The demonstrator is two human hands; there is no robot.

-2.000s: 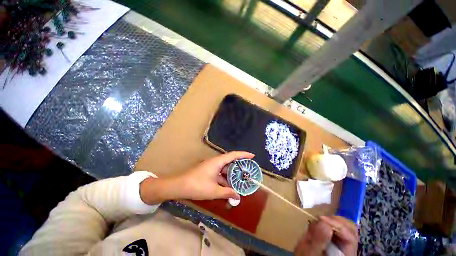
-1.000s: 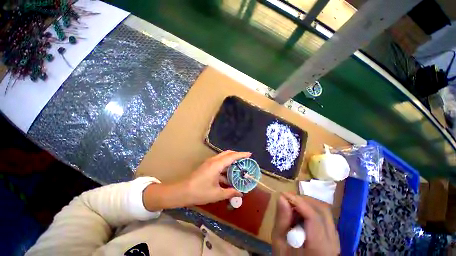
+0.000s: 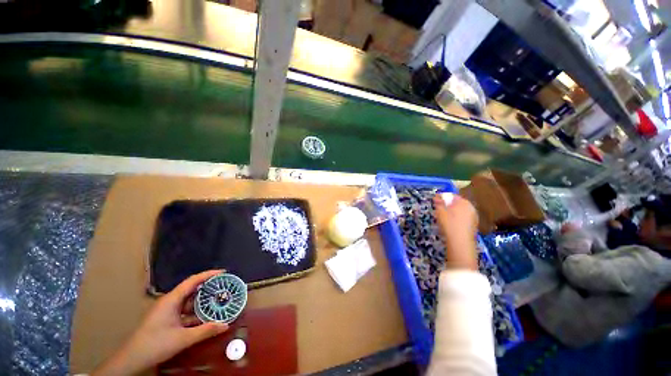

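My left hand (image 3: 180,319) holds a teal-grey spoked fan housing (image 3: 221,297) by its rim, above the red-brown fixture block (image 3: 276,341). A small white round piece (image 3: 235,349) sits on the block just below the housing. My right hand (image 3: 456,220) is over the blue bin (image 3: 401,272), which holds a heap of small dark-grey parts (image 3: 423,253). A bit of white shows at its fingers, likely the white-handled tool; its fingertips are too small and blurred to tell whether they grip a part. The applicator stick cannot be made out.
A black tray (image 3: 199,246) with tiny white parts (image 3: 283,233) lies on cardboard (image 3: 335,316). A cream pot (image 3: 346,226), white wipe (image 3: 350,264) and clear bag (image 3: 382,200) are beside the bin. Another housing (image 3: 313,147) is on the green conveyor (image 3: 353,143), behind a metal upright (image 3: 271,88). People (image 3: 603,286) are at right.
The view has swung right. My right hand has left the housing, taking the stick away from it, and moved over the blue bin. My left hand still holds the housing.
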